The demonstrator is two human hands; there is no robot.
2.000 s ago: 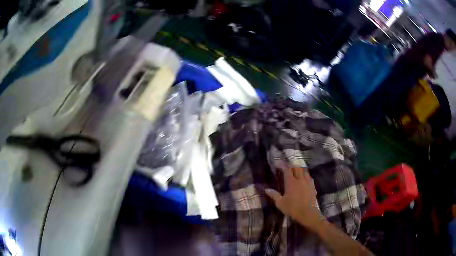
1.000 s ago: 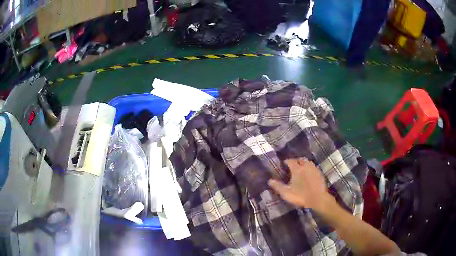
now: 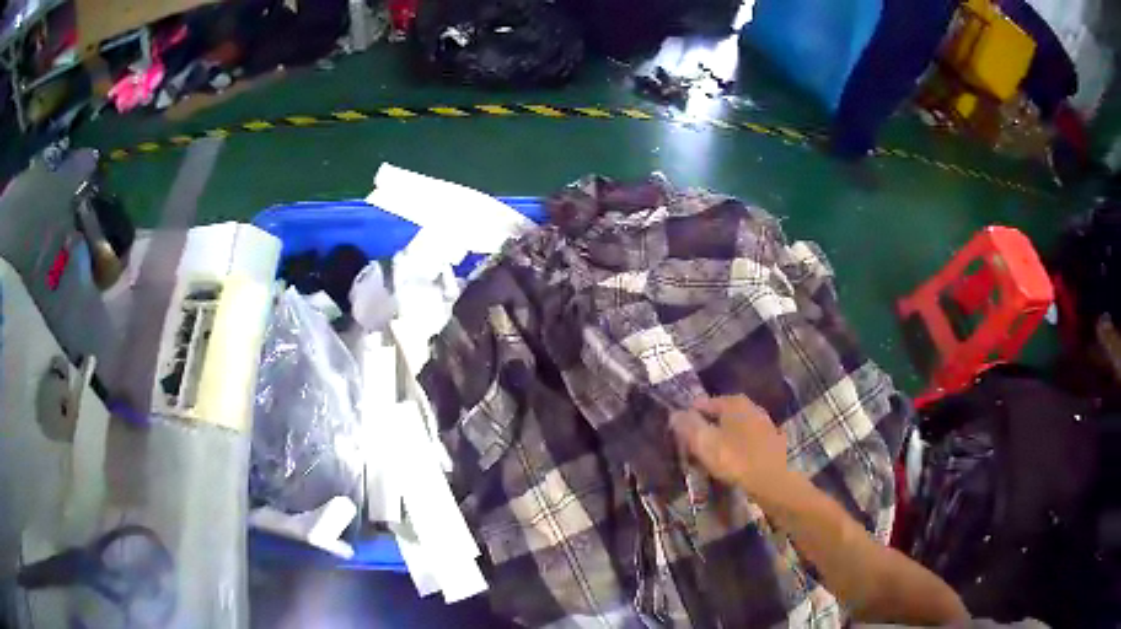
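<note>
A large heap of brown-purple, black and cream plaid fabric [image 3: 787, 356] lies in front of me, right of the blue bin. My right hand [image 3: 735, 449] comes in from the lower right and rests on the heap. Its fingers are curled and pinch a fold of the plaid fabric; the fingertips are partly blurred. My left hand is not in view. White strips [image 3: 424, 504] hang over the bin's near edge, touching the heap's left side.
The blue bin [image 3: 338, 215] holds a crinkled clear bag [image 3: 301, 393]. Black shears [image 3: 117, 571] lie on the white machine table [image 3: 197, 516] at left. A red stool [image 3: 990, 289] stands right on the green floor. Dark items lie at lower right; part of a person shows at the right edge.
The view has swung from the machine table towards the heap. My right hand has gone from spread fingers on the plaid to curled fingers pinching a fold.
</note>
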